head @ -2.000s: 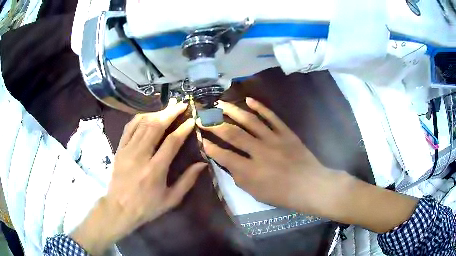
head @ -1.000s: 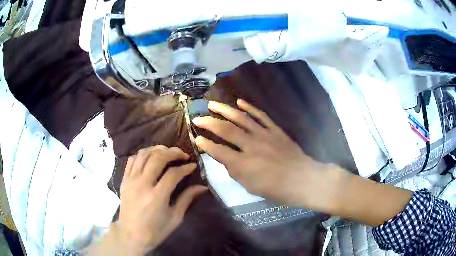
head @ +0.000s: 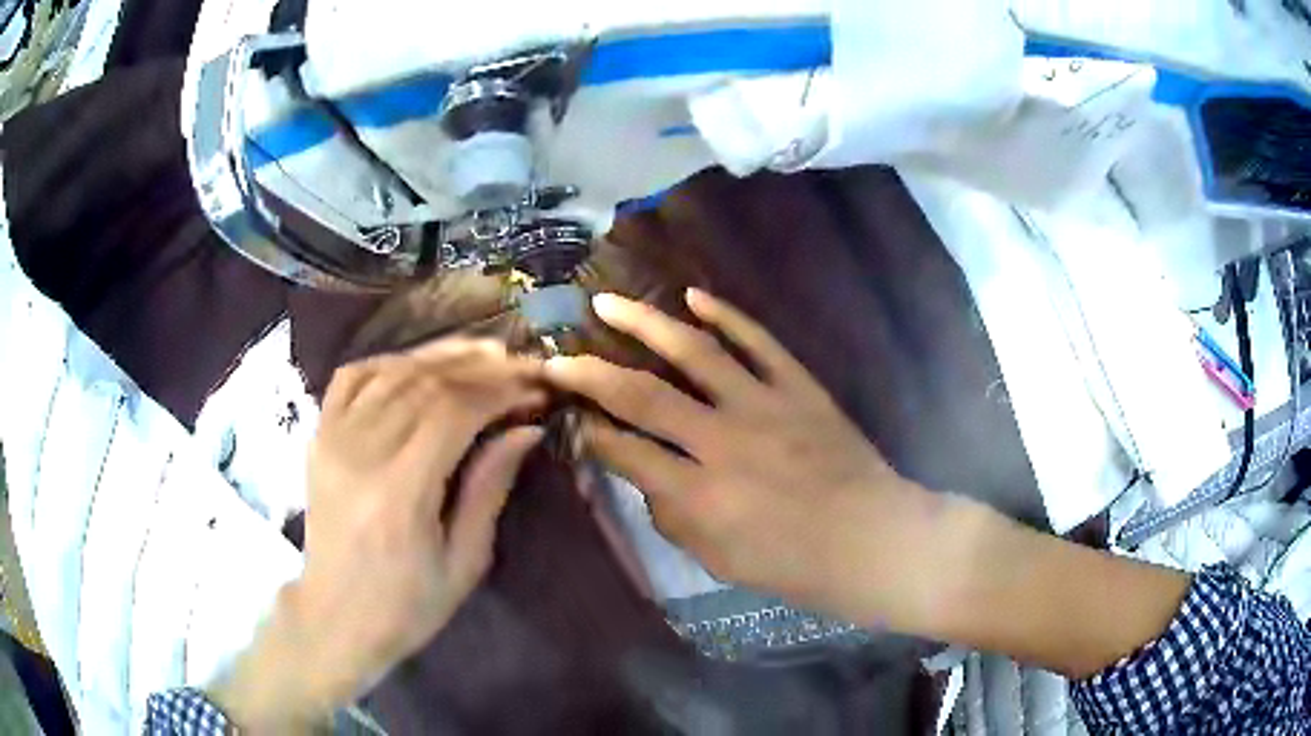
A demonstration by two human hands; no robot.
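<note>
The dark brown padded panel lies under the sewing machine head and runs down between my hands. My left hand is left of the seam edge, fingers bent and thumb brought in, pinching the panel just below the foot area. My right hand lies flat on the panel to the right, fingers spread, fingertips beside the small grey block. The needle and presser foot are mostly hidden behind the block and the round tension parts. A narrow seam edge shows below my fingers.
The white machine head with its blue stripe spans the top, a white cloth band around it. White quilted pieces lie at left. A ruler strip marks the table front. Pink and blue pens lie at right.
My left hand moved back from the seam, then up again and now pinches the panel near the foot. My right hand stays flat on the panel. The view has shifted slightly.
</note>
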